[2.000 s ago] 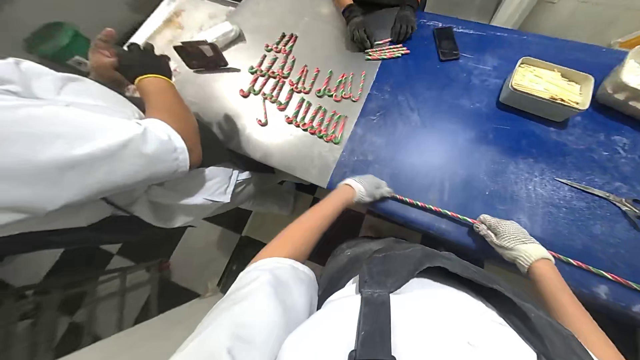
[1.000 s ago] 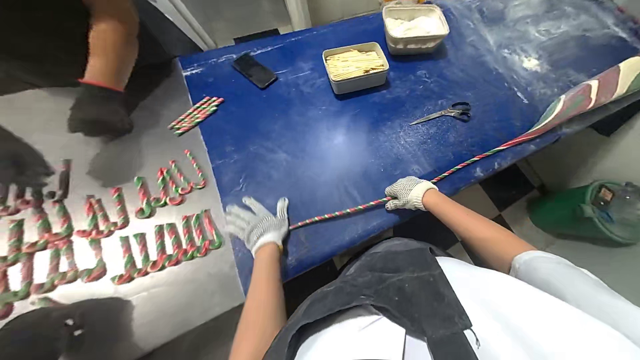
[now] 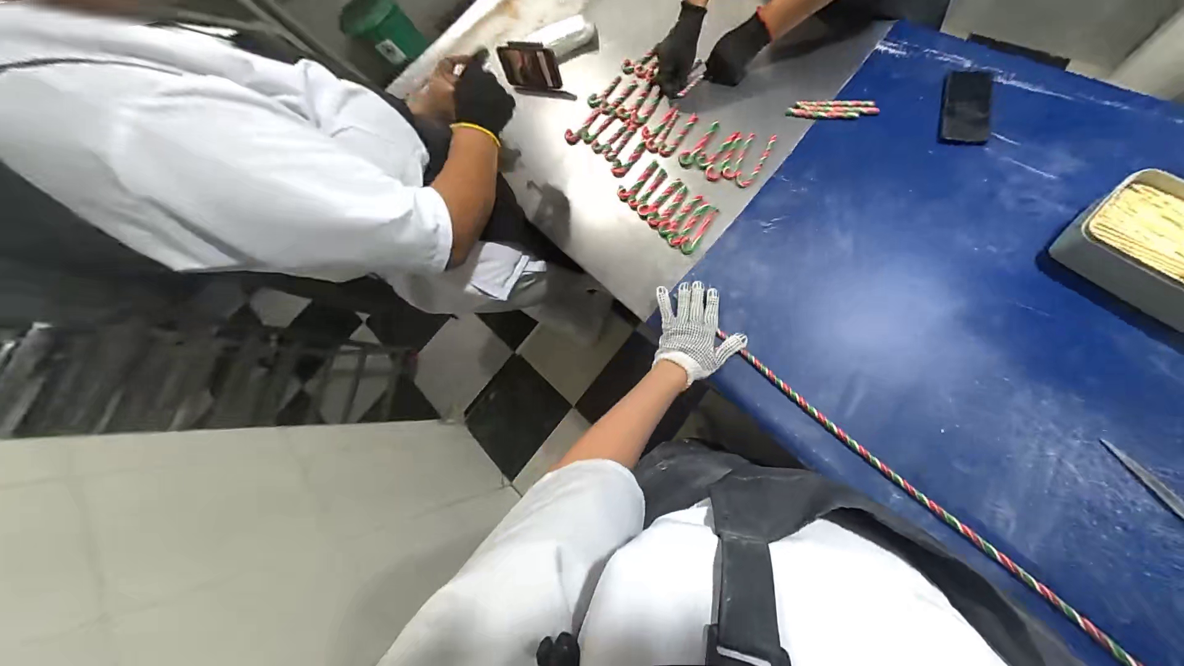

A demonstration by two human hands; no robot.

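A long twisted rope of red, green and white candy point(image 3: 911, 490) runs diagonally along the near edge of the blue table point(image 3: 860, 277). My left hand point(image 3: 692, 335), in a white dotted knit glove, lies flat with its fingers spread over the rope's far end, at the table's corner. It is not closed around the rope. My right hand is out of view, and the rope's other end runs off the lower right of the frame. Several bent candy canes point(image 3: 684, 217) lie in rows on the metal table to the left. Short straight candy sticks point(image 3: 832, 110) lie where the two tables meet.
A co-worker in white stands at the left, a black-gloved hand point(image 3: 483, 95) beside a propped phone point(image 3: 529, 67). Another person's black-gloved hands point(image 3: 708, 51) touch the canes. A dark phone point(image 3: 967, 106), a container of pale sticks point(image 3: 1091, 240) and a scissor blade point(image 3: 1145, 476) are on the blue table.
The view has swung left, leaving my right hand out of frame. The other person's black-gloved hands, near the straight sticks two seconds ago, are now over the far canes.
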